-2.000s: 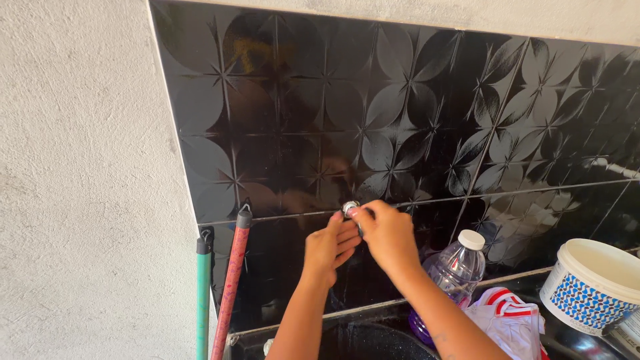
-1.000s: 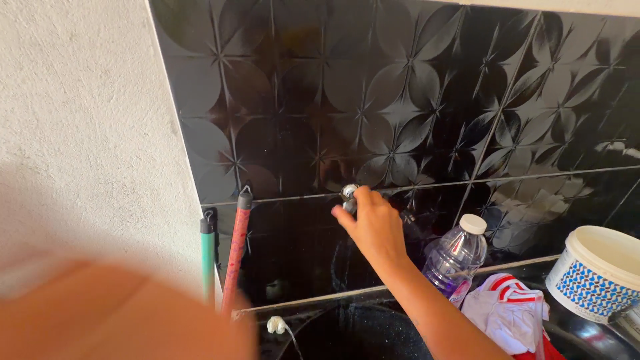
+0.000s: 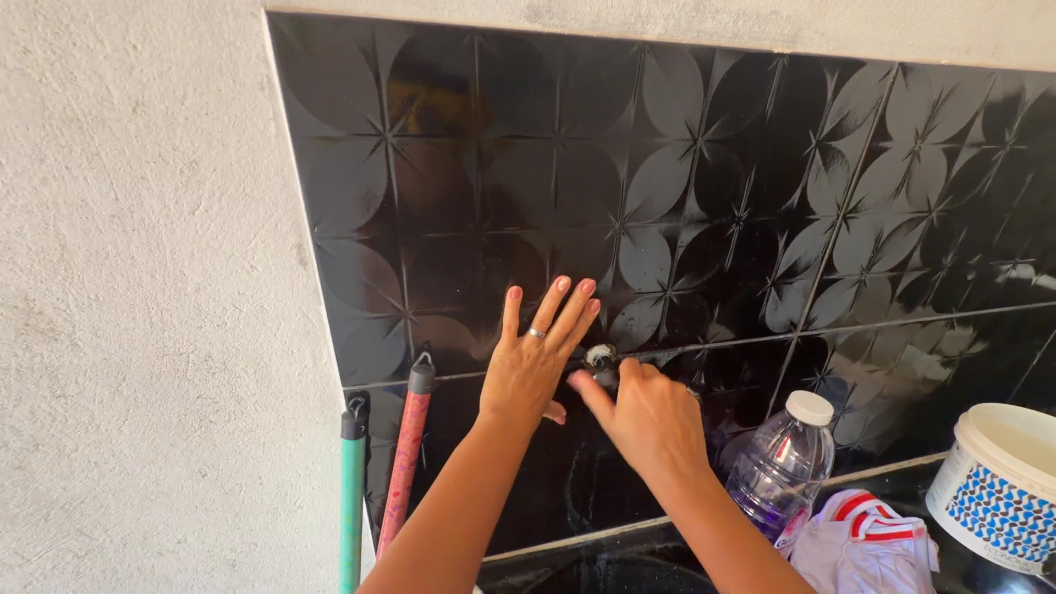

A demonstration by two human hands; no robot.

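My left hand (image 3: 536,355), with a ring on one finger, lies spread against the black patterned wall tiles (image 3: 511,190), its fingers pointing up and no object in it. Just to its right, my right hand (image 3: 652,408) is at a small dark fitting (image 3: 606,378) that comes out of the wall at the tile joint. White material (image 3: 600,355) is wound at the fitting's base. The right thumb points toward the fitting and the other fingers curl beside it. Whether they grip it cannot be told, as the hand hides part of it.
A pink pole (image 3: 406,462) and a green pole (image 3: 351,495) lean at the left. At the right stand a plastic bottle (image 3: 784,462) with purple liquid, a white cloth with red stripes (image 3: 866,544) and a white bucket (image 3: 994,495). A dark basin (image 3: 610,569) lies below.
My left hand, a blur at the lower left a second ago, is now spread on the tiles beside the fitting. The right hand stays at the fitting.
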